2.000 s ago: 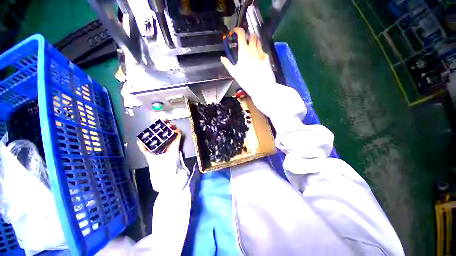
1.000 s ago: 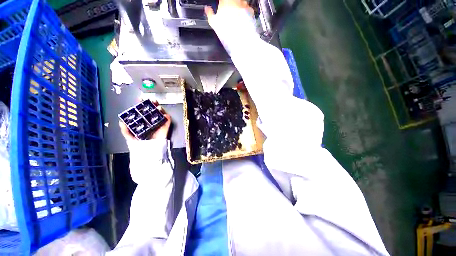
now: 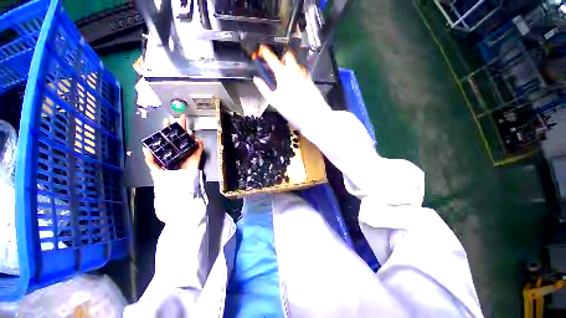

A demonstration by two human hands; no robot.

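My left hand [image 3: 191, 156] holds a black gridded moulded piece [image 3: 169, 145] with square open cells facing up, left of the carton. My right hand [image 3: 287, 77] is over the front of the press, slightly blurred. It holds dark nippers [image 3: 263, 69] with an orange touch; their tip is not clear. The bench press [image 3: 211, 65] has silver plates and upright posts. Small black glossy parts [image 3: 256, 152] lie heaped in an open cardboard box [image 3: 313, 163] against the press front, below a pale metal chute [image 3: 251, 104].
A green button [image 3: 178, 105] is on the press front. A tall blue perforated crate [image 3: 68, 248] stands at my left, with clear plastic [image 3: 74, 301] by its lower end. A blue bin [image 3: 358, 102] is right of the press. Green floor with a yellow line and racks lies further right.
My right hand moved up to the top of the press, then back down and left over its front. My left hand, still holding the gridded piece, appears further left. The view has shifted.
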